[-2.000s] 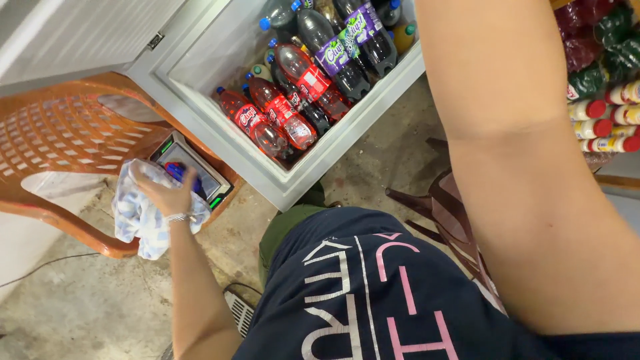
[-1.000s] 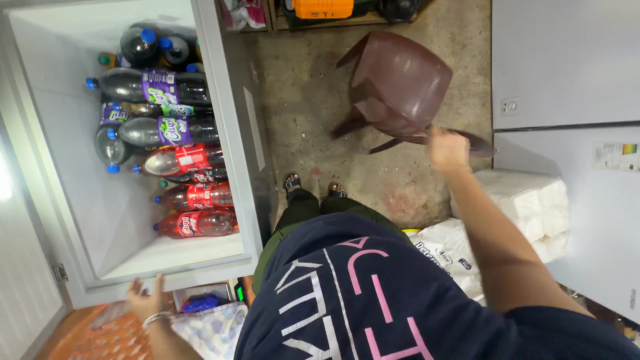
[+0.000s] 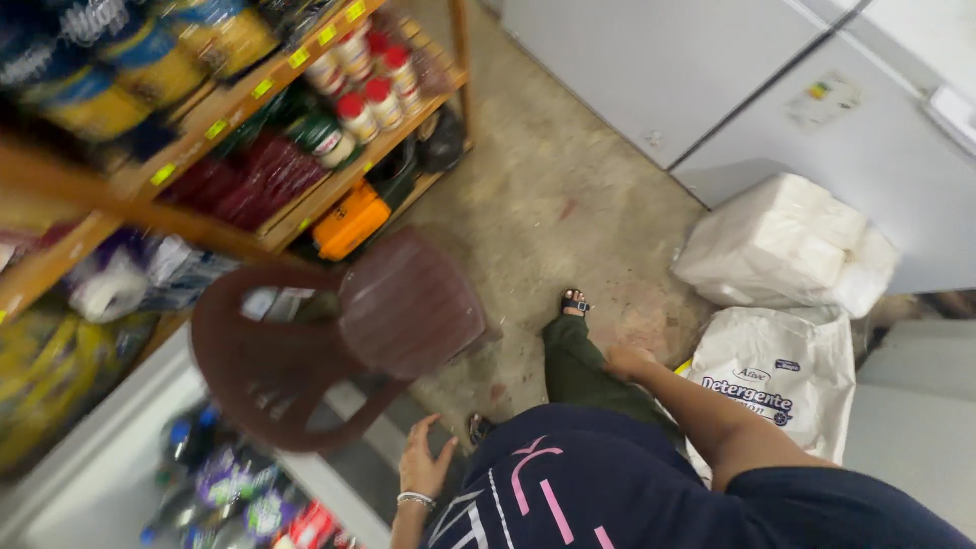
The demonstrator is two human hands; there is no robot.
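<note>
My left hand (image 3: pixel 427 457), with a bracelet at its wrist, has its fingers apart and holds nothing, just right of the brown plastic chair (image 3: pixel 412 305). The chair stands near the open chest freezer (image 3: pixel 328 480), its backrest over the freezer's edge in this view. Soda bottles (image 3: pixel 229 488) lie inside the freezer. My right hand (image 3: pixel 631 361) hangs beside my trouser leg, left of a white detergent sack (image 3: pixel 808 366); its fingers are blurred, and I cannot tell how they are bent or whether they hold anything.
Wooden shelves (image 3: pixel 305 57) with packaged goods run along the upper left; an orange case (image 3: pixel 352 221) sits on the lowest one. A white wrapped bundle (image 3: pixel 785 236) rests beside the sack, against pale grey appliance doors (image 3: pixel 755 114). The floor (image 3: pixel 534 175) is concrete.
My right hand was on the brown chair and is now off it, at my side. The chair now stands close to the freezer. The view has swung strongly.
</note>
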